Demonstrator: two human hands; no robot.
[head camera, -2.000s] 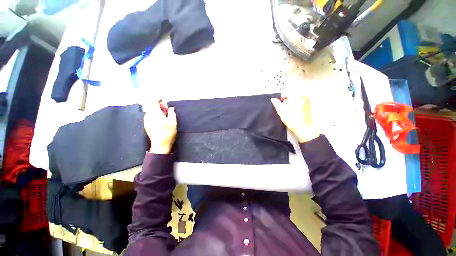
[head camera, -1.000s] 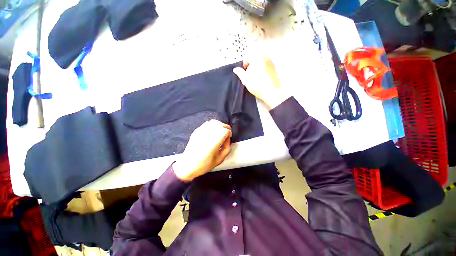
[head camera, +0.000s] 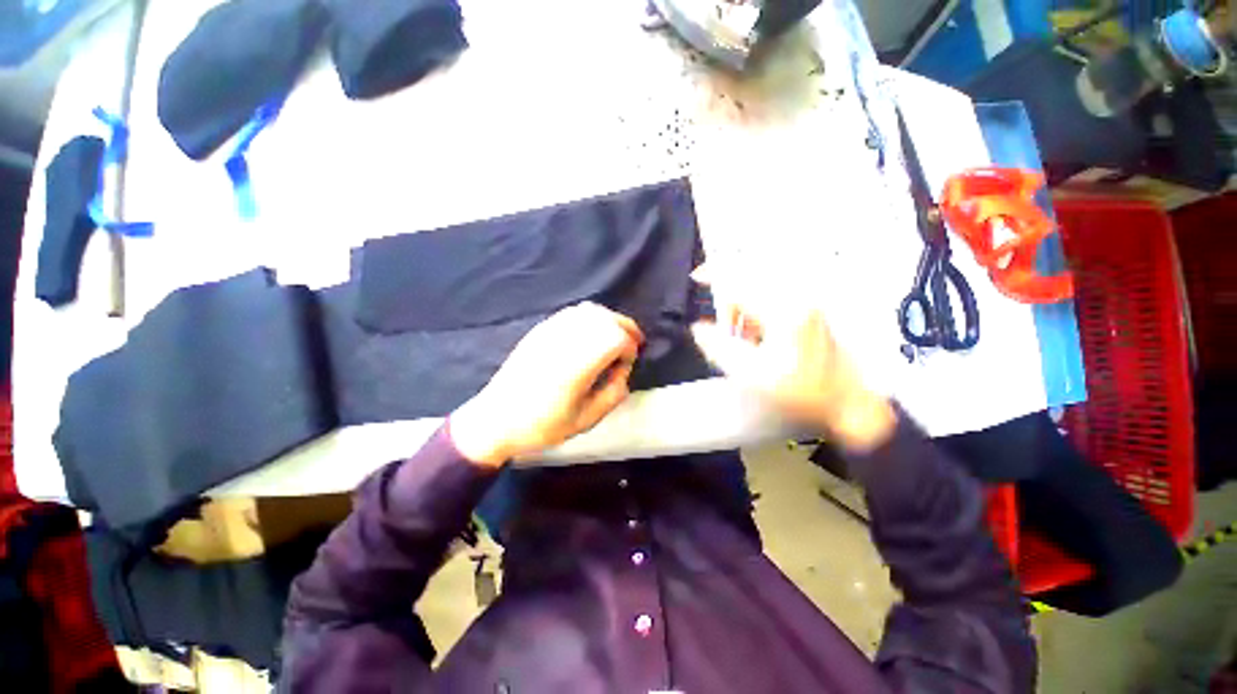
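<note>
A dark fabric panel (head camera: 522, 258) lies in front of me on the white table, creased near its right end. A greyer, grainier dark layer (head camera: 407, 373) shows along its near side. My left hand (head camera: 550, 384) is closed with its fingertips pinching the fabric near the right end; part of the fabric there is hidden by the hand. My right hand (head camera: 794, 366) is blurred, just right of the panel's right end; whether its fingertips touch the fabric cannot be told.
Wider dark pieces (head camera: 204, 386) overlap the left table edge. Dark bundles (head camera: 251, 75), blue ribbon (head camera: 242, 166) and a rod (head camera: 120, 203) lie at the far left. The iron (head camera: 733, 27) is at the top. Scissors (head camera: 939, 292) and a red plastic wrap (head camera: 1007, 231) lie right, beside a red crate (head camera: 1119, 339).
Since a second ago my right hand has left the panel's far right corner and come nearer to me. My left hand stays at the near right part. The head view has shifted slightly.
</note>
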